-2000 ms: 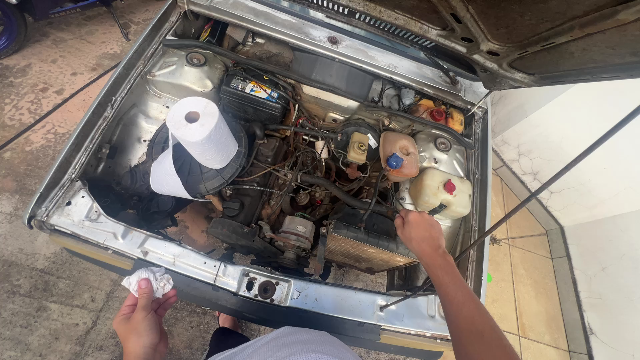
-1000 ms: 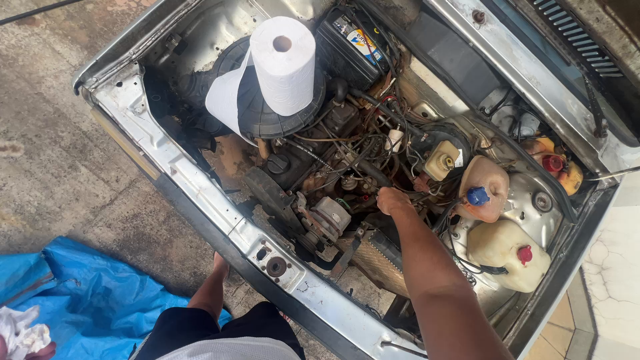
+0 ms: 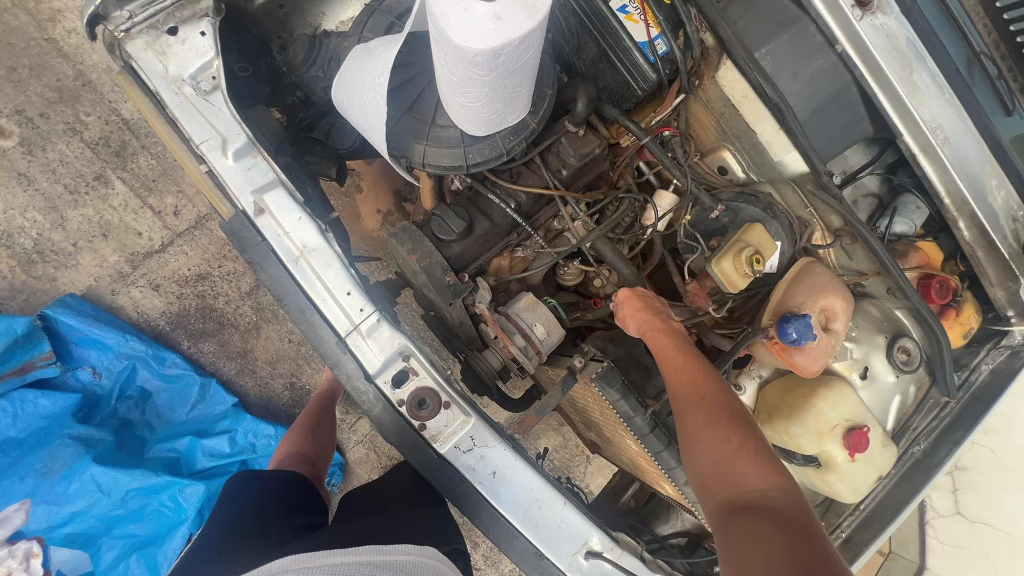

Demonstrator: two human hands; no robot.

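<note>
My right hand (image 3: 642,313) reaches into the car's engine bay, fingers curled down by a thick black hose (image 3: 616,264) and wires. Its fingertips are hidden, so I cannot tell whether it grips anything. Left of it is the alternator (image 3: 532,324); below it, the radiator (image 3: 624,432). A paper towel roll (image 3: 490,72) stands on the round black air filter housing (image 3: 448,144), one sheet hanging loose. Right of my hand are the brake fluid reservoir (image 3: 740,260), a coolant tank (image 3: 808,320) with a blue cap and a whitish tank (image 3: 824,436) with a red cap. My left hand is out of view.
The silver front crossmember (image 3: 320,264) runs diagonally between my body and the engine. The battery (image 3: 608,48) sits at the top. A blue tarp (image 3: 136,424) with crumpled white material on it lies on the concrete at left. The black oil filler cap (image 3: 450,222) is near the filter housing.
My right hand has moved from beside the radiator and tanks to the hoses at mid-engine. My left hand, which held crumpled white paper two seconds ago, has left the view. The view has shifted and turned.
</note>
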